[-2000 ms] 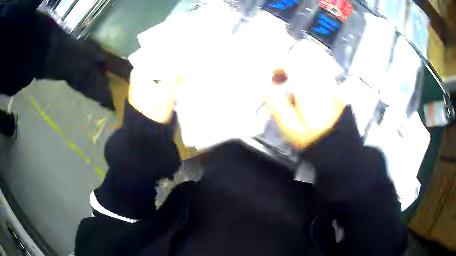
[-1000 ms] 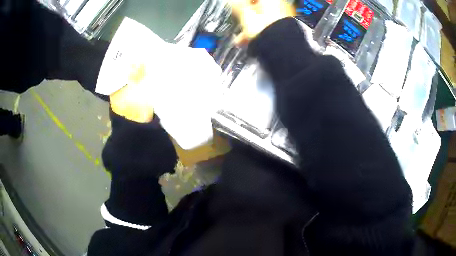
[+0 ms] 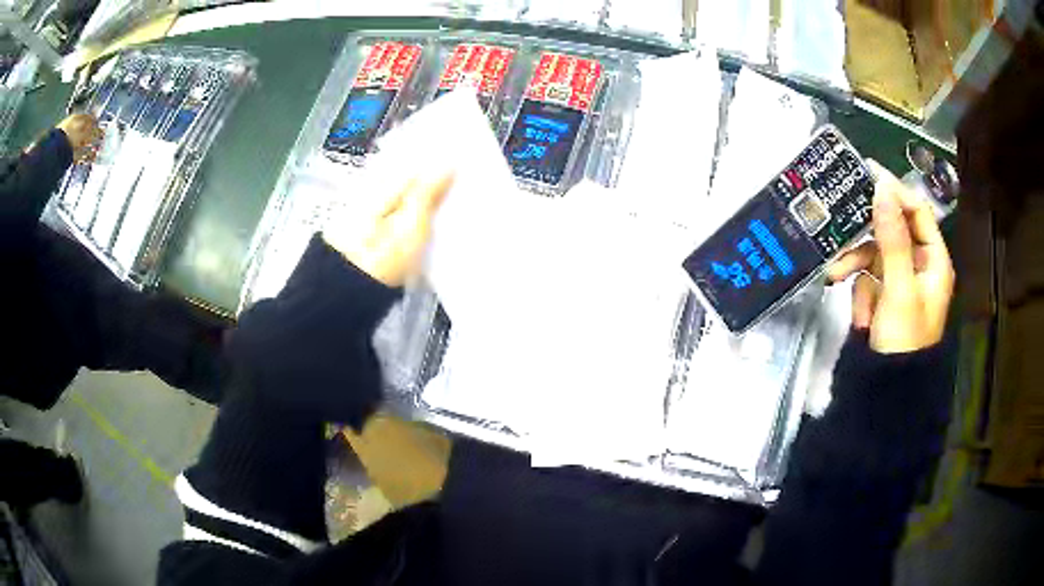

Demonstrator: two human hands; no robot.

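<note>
My right hand (image 3: pixel 907 272) holds a black keypad phone (image 3: pixel 776 235) by its keypad end, tilted, its screen with blue lettering facing up. My left hand (image 3: pixel 401 229) holds white phone bags (image 3: pixel 550 309), overexposed and spread over the middle of the blister tray (image 3: pixel 487 432). Behind them, red-keypad phones (image 3: pixel 553 120) sit in the tray's far row. Bagged phones (image 3: pixel 675 120) fill pockets at the right. The white bags hide much of the near row.
Another clear tray (image 3: pixel 155 149) with phones stands on the green bench (image 3: pixel 269 103) at left, with another worker's hand (image 3: pixel 80 134) at it. More bagged phones (image 3: pixel 733 25) lie at the far edge. Cartons (image 3: pixel 1013 275) stand at right. An open can (image 3: pixel 933 172) is behind my right hand.
My right hand has moved from the tray to the right and now holds a phone. My left hand still holds the bags. The view has shifted, showing more of the tray and the left neighbouring tray.
</note>
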